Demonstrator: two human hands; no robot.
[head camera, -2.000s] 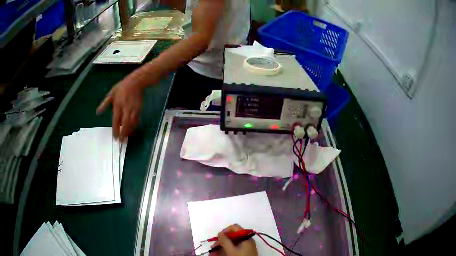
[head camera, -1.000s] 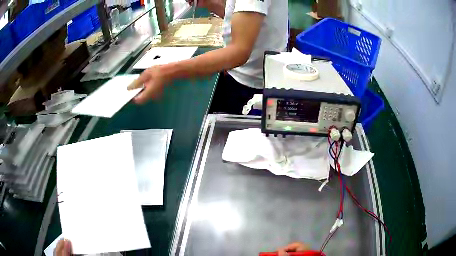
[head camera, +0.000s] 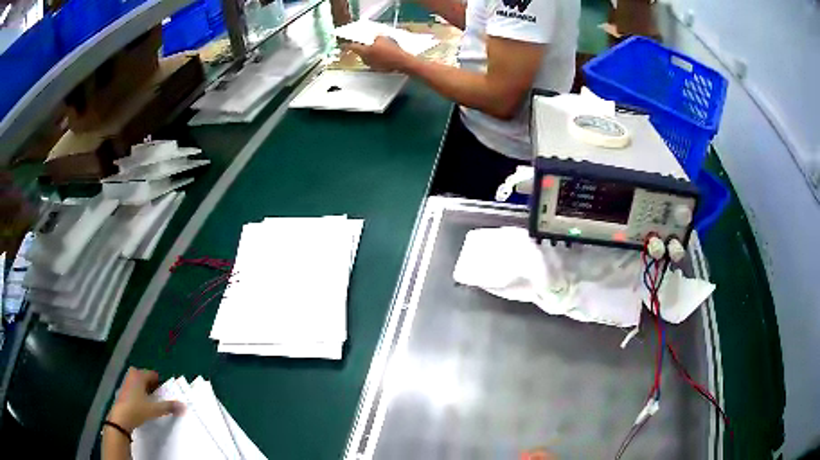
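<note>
My left hand (head camera: 135, 409), with a dark band at the wrist, is at the top left edge of a fanned panel stack (head camera: 193, 427), cut off by the bottom edge. Whether its fingers grip a panel is unclear. Only a blurred sliver of my right hand (head camera: 537, 455) shows at the bottom edge; what it holds is hidden. A neater stack of white panels (head camera: 288, 287) lies on the green bench, with red and dark lead wires (head camera: 202, 265) at its left side. The light box (head camera: 503, 377) has a bright glare spot and no panel in view on it.
The bench tester (head camera: 611, 202), with lit display, stands at the light box's far end, behind a crumpled white cloth (head camera: 548, 278). Its cables (head camera: 659, 350) hang down right. A person (head camera: 512, 72) stands ahead holding a panel. Panel piles (head camera: 81, 260) lie left; blue crates (head camera: 661, 99) stand behind.
The view has turned left. The panel at my left hand now lies on the neater stack, and that hand is at the fanned stack. The red probe left view. The other person's hand drew back with a panel.
</note>
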